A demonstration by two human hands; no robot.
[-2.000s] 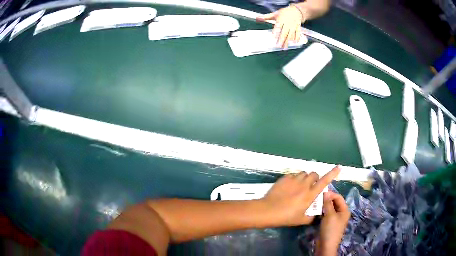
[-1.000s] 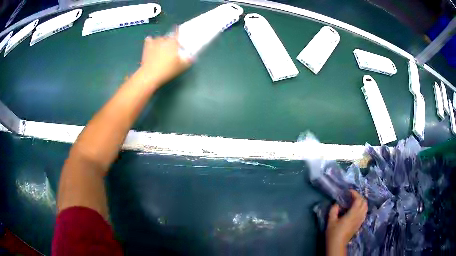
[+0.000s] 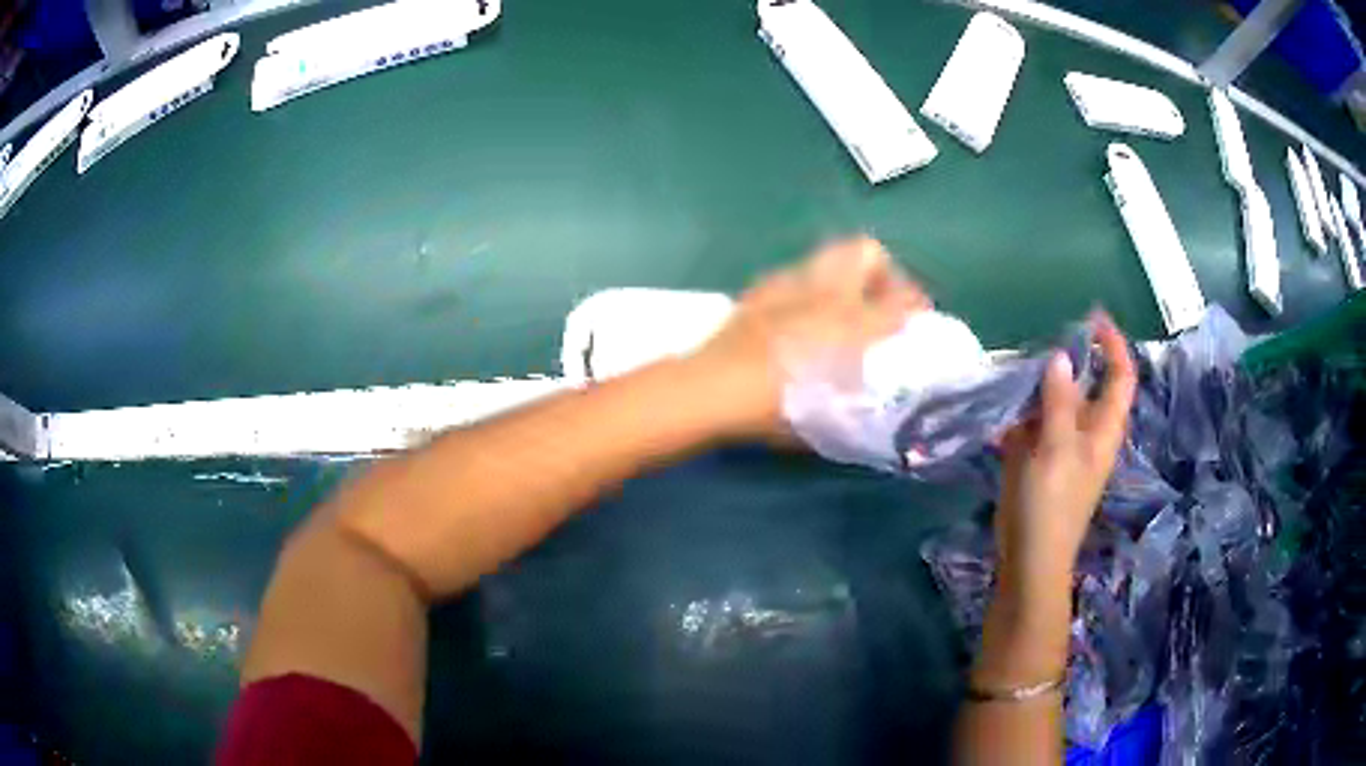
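My left hand [image 3: 817,329] is blurred and closed around a white plastic unit [image 3: 644,329], whose rounded end shows to the left of my wrist, over the white edge rail [image 3: 300,421]. My right hand [image 3: 1071,397] holds a crumpled clear polybag [image 3: 959,427] with something dark inside, between thumb and fingers. The bag reaches across to my left hand and lies against the white unit's right end. I cannot tell if that end is inside the bag.
Several white units lie on the green belt [image 3: 524,195], one angled at the top middle [image 3: 847,93]. A heap of polybags [image 3: 1198,539] is at the right, by a green crate [image 3: 1318,332]. Part of a blue bin [image 3: 1124,741] shows at the bottom right. A metal post [image 3: 1246,42] stands at the top right.
My left hand has brought the white unit from the far side of the belt down to the near rail. My right hand has raised the polybag up beside it.
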